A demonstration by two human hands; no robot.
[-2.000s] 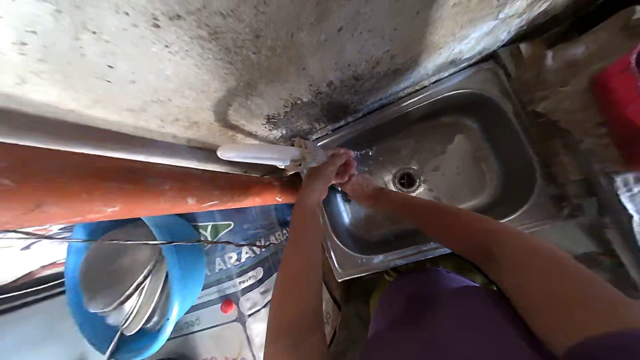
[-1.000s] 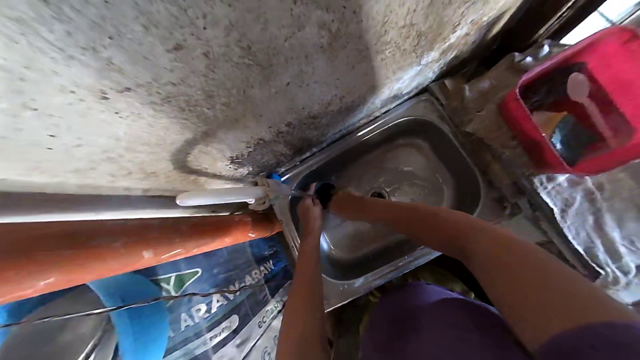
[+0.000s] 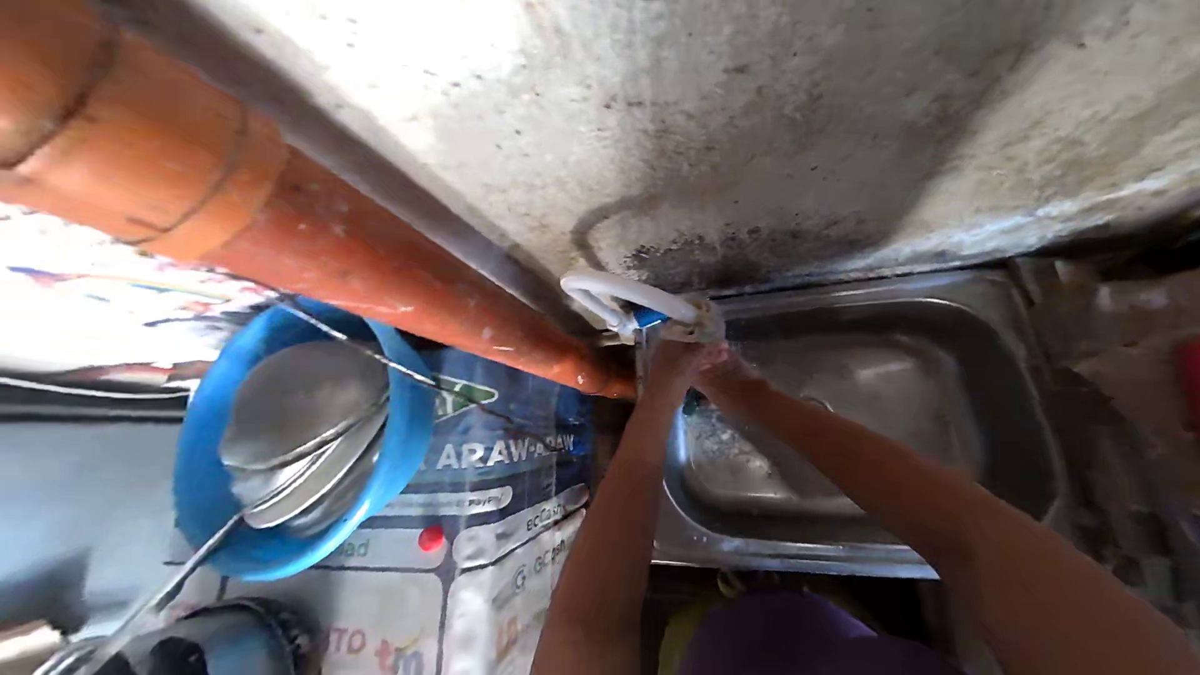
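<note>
My left hand (image 3: 677,361) and my right hand (image 3: 724,367) are close together at the left end of the stainless steel sink (image 3: 891,384), just below the outlet of a white curved faucet pipe (image 3: 633,286). The faucet's end hides part of both hands. A small dark green thing (image 3: 692,403) shows beneath them; what it is cannot be told. Whether either hand grips something is hidden. Wet, shiny patches lie on the basin floor under my wrists.
A blue basin (image 3: 412,422) with metal plates, lids and utensils stands at the left. An orange pipe (image 3: 394,281) runs along the stained concrete wall (image 3: 750,122). A printed tarpaulin (image 3: 506,478) hangs left of the sink. A dark container (image 3: 244,637) is at lower left.
The view has swung left, so the blue basin is fully visible and the red container is nearly out of frame. The dark round thing seen at my hands one second ago no longer shows.
</note>
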